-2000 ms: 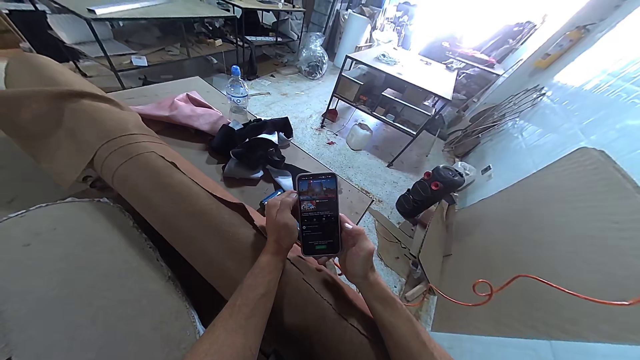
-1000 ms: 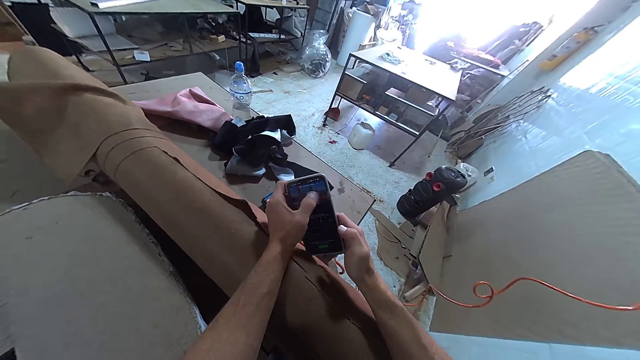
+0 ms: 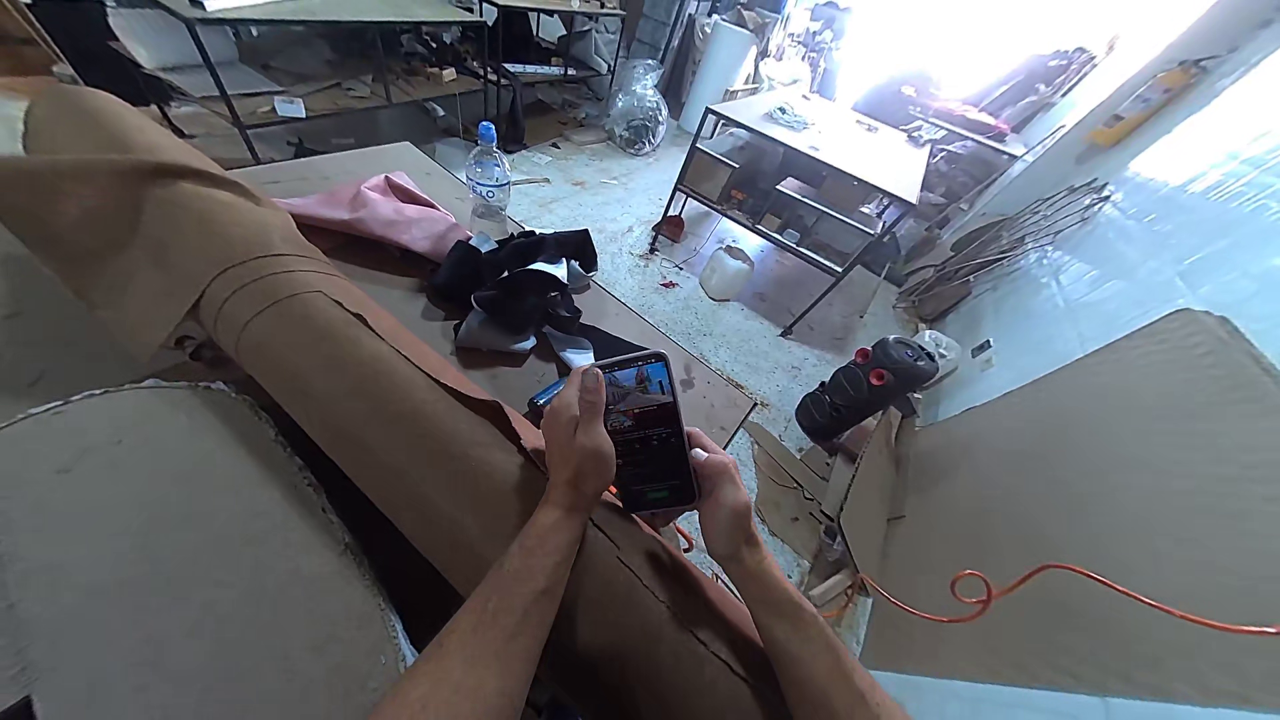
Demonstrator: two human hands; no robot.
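Note:
A smartphone [image 3: 648, 440] with a lit screen is held upright between both hands, above a long roll of brown leather-like material [image 3: 400, 430]. My left hand [image 3: 580, 440] grips the phone's left edge, its thumb pointing up beside the screen. Around the lower right edge, my right hand [image 3: 718, 490] holds the phone, its fingers partly hidden behind it. Just behind the left hand, a small blue object [image 3: 545, 396] shows on the table. Black and grey material scraps [image 3: 525, 295] lie beyond the phone, near pink material [image 3: 385, 212] and a plastic water bottle [image 3: 488, 185].
Cardboard sheets stand at left [image 3: 180, 540] and right [image 3: 1080, 500], with an orange hose [image 3: 1100, 578] crossing the right one. A black speaker [image 3: 868, 388] stands on the right. Farther back are a metal-framed table [image 3: 830, 150], a white jug [image 3: 727, 273] and a bagged bundle [image 3: 637, 108].
My left thumb was over the phone's screen one second ago and is now at its left edge. The screen's upper picture has changed, and the phone is tilted differently.

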